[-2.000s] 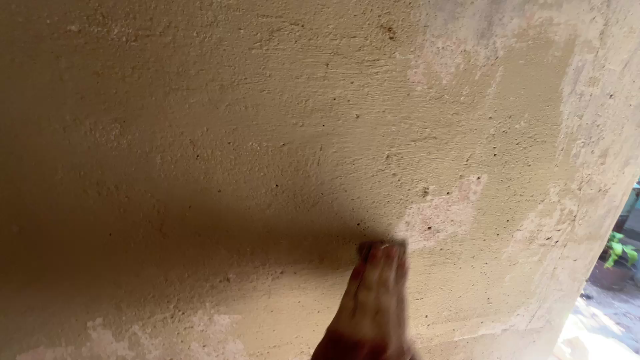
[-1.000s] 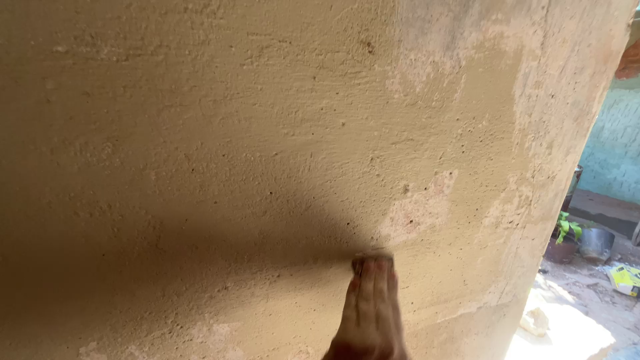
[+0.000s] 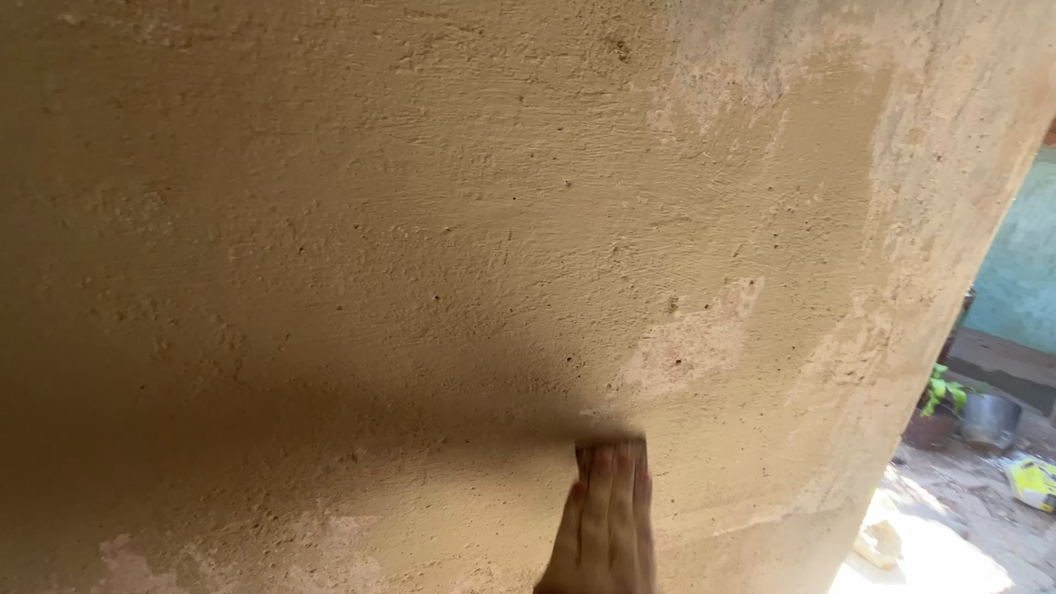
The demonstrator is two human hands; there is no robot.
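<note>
A rough plastered wall with tan paint and paler bare patches fills most of the head view. At the bottom, right of centre, my right hand lies against it with straight fingers pointing up. Under the fingertips is a thin dark brown piece, probably sandpaper, pressed flat to the wall; its exact kind is hard to tell. A pale patch shows just above and to the right of the fingers. My left hand is out of the view.
The wall ends at a slanting edge on the right. Beyond it are a green potted plant, a metal pot, a yellow package on the sunlit ground, and a turquoise wall. A broad shadow runs left from the hand.
My right hand stays at the lower part of the wall with the dark piece under its fingers. More of the ground past the wall's edge shows than two seconds ago, as the view shifted.
</note>
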